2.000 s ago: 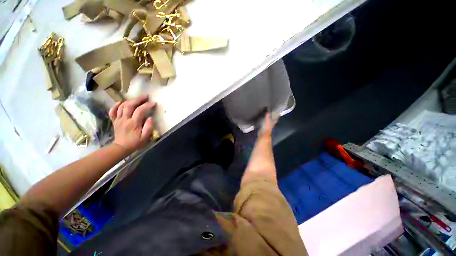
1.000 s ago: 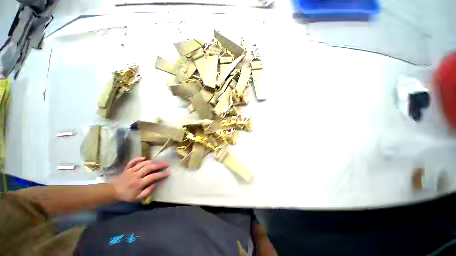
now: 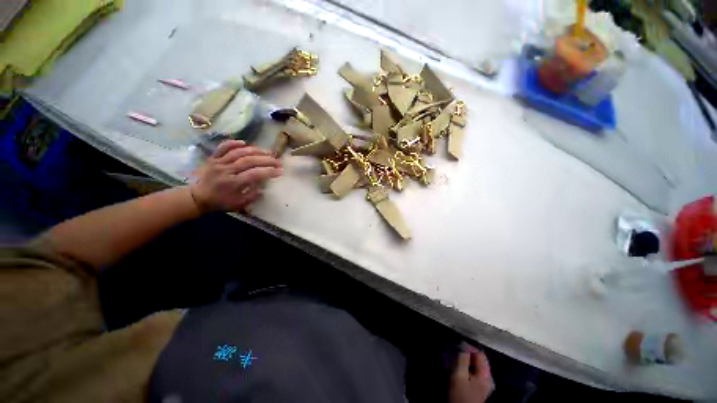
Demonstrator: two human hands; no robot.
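Note:
A heap of khaki-tan strap tabs (image 3: 397, 110) with gold snap hooks (image 3: 385, 169) lies on the white tabletop (image 3: 479, 228). A smaller bunch of tabs (image 3: 271, 69) lies up and left of it. A clear plastic roll (image 3: 236, 116) with one tan tab (image 3: 214, 105) on top is beside the heap. My left hand (image 3: 237, 175) rests at the table's near edge, fingers bent together; what is under the palm is hidden. My right hand (image 3: 472, 378) is below the table edge at the bottom, partly cut off, fingers curled; its contents cannot be seen.
An orange-brown tub (image 3: 572, 57) stands in a blue tray (image 3: 578, 110) at the far right. A red container (image 3: 696, 264), a dark object on foil (image 3: 643, 242) and a small brownish jar (image 3: 651, 347) are at right. Two pinkish sticks (image 3: 143, 119) and yellow sheets (image 3: 67, 31) are at left.
The view has swung from under the table back over the tabletop and turned. My right hand, earlier reaching below the table by a grey stool, is now at the bottom edge. My left hand stays at the table edge.

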